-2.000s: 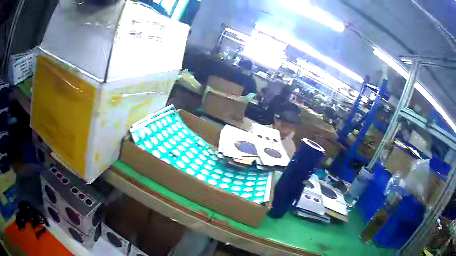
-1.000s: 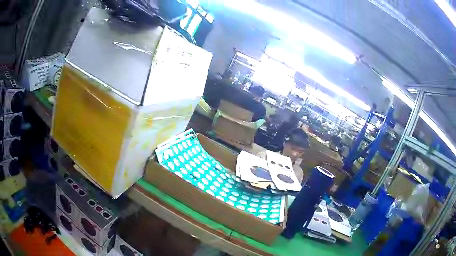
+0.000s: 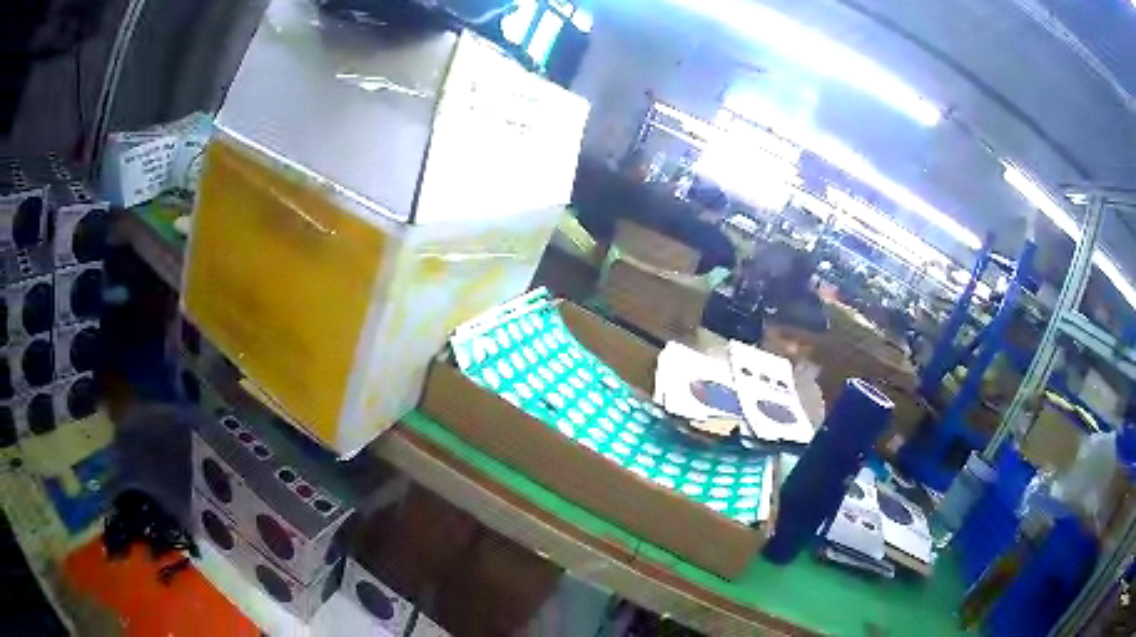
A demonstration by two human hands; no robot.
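Neither of my hands can be made out. Closed retail boxes [image 3: 268,523], grey-white with dark round pictures and small coloured circles on top, stand stacked on the bench at the lower left, below the shelf. A tangled black bundle of cables [image 3: 147,529] lies at the edge of the orange mat [image 3: 156,597]. More retail boxes [image 3: 50,317] are stacked at the far left on pale yellow and blue printed sheets [image 3: 62,467]. Parts of retail boxes [image 3: 378,600] show at the bottom edge, cut off.
A large white and yellow carton [image 3: 293,292] stands on the green-topped shelf [image 3: 698,579]. Right of it are a brown tray carton [image 3: 598,479] with teal sheets, flat printed cards [image 3: 735,392], a dark blue cylinder [image 3: 828,470] and blue plastic bins [image 3: 1040,579]. People sit beyond.
The view has swung left, so the shelf and its goods sit farther right in the picture. More of the stacked boxes at the far left shows.
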